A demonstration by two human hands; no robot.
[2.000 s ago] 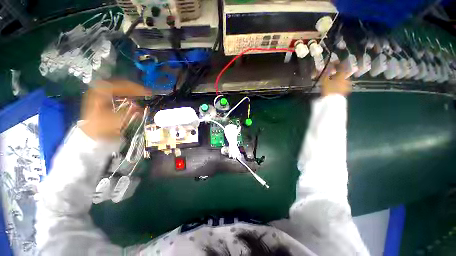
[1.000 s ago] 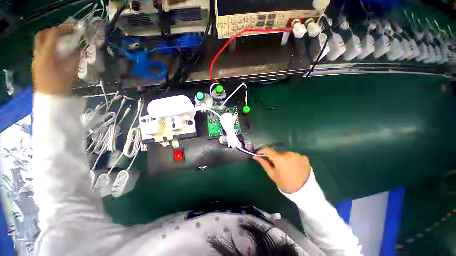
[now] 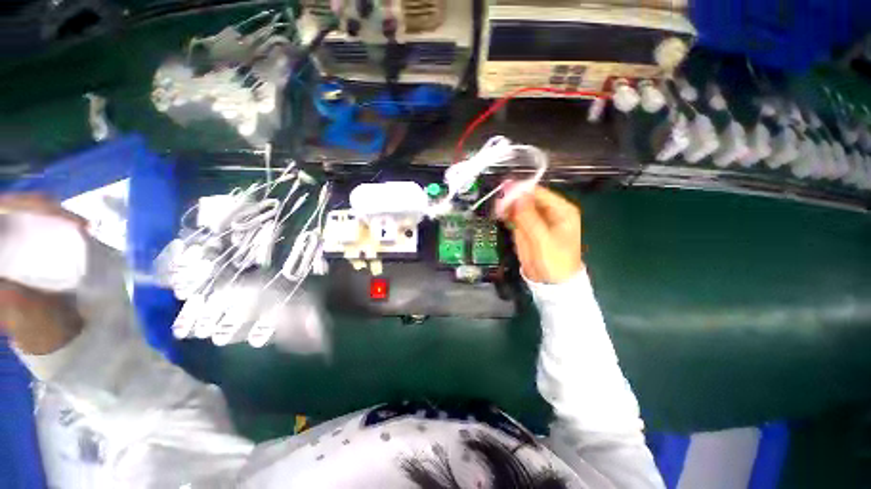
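Note:
A white power adapter (image 3: pixel 390 198) lies on the cream test socket (image 3: pixel 371 232) of the black fixture base (image 3: pixel 430 298). Its white cord (image 3: pixel 480 164) is lifted over the green circuit boards (image 3: pixel 468 244). My right hand (image 3: pixel 546 229) pinches the end of this cord just right of the boards; the small plug is hidden by the fingers. My left hand (image 3: pixel 38 277) is blurred at the far left edge, over the blue bin (image 3: pixel 143 191), with a white blurred block in it that looks like an adapter.
Several corded adapters (image 3: pixel 224 320) lie left of the fixture. More are heaped at the rear left (image 3: pixel 215 91) and hang along the rear rail (image 3: pixel 740 141). A cream meter (image 3: pixel 573 72) with a red lead (image 3: pixel 492 107) and a vented box (image 3: pixel 392 48) stand behind.
My left hand has moved from the rear left heap down to the blue bin. My right hand has moved from the front of the fixture up beside the boards, lifting the cord.

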